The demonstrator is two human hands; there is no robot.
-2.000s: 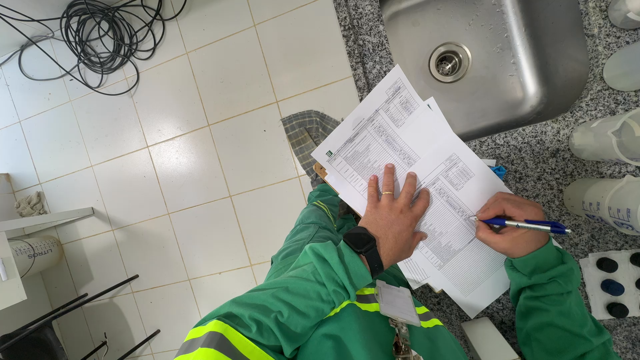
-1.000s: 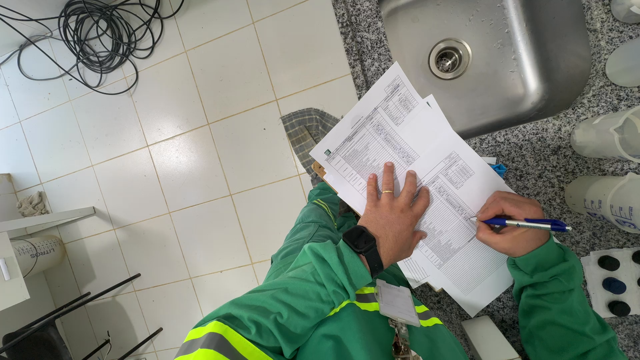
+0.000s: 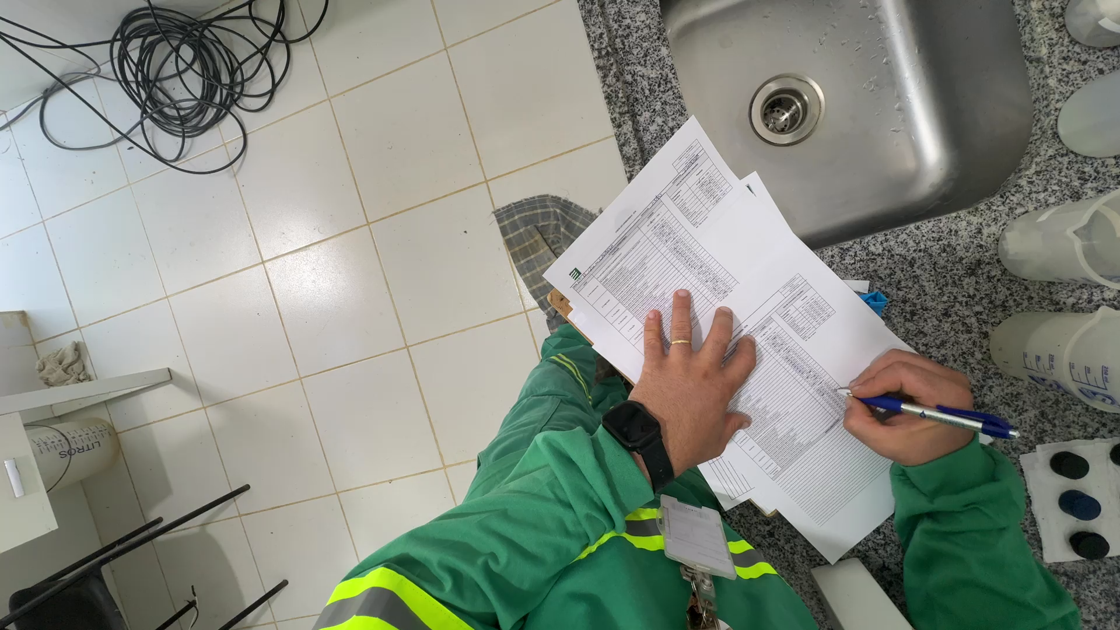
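Observation:
Printed paper forms (image 3: 770, 236) with tables lie overlapped at the granite counter's edge, on what looks like a brown board (image 3: 560, 304) that mostly stays hidden. My left hand (image 3: 696, 385), with a ring and a black smartwatch (image 3: 637, 430) at the wrist, rests flat on the sheets with its fingers spread. It holds nothing. In my right hand (image 3: 910, 407) is a blue and silver pen (image 3: 936, 413), its tip at the table on the lower right sheet. A badge holder (image 3: 697, 535) hangs over my green jacket.
A stainless steel sink (image 3: 875, 105) is set in the granite counter (image 3: 927, 254). Plastic measuring jugs (image 3: 1063, 354) stand at the right, above dark round caps (image 3: 1079, 505) on white paper. Coiled black cable (image 3: 188, 79) lies on the tiled floor, and a checked cloth (image 3: 542, 232) hangs beside the forms.

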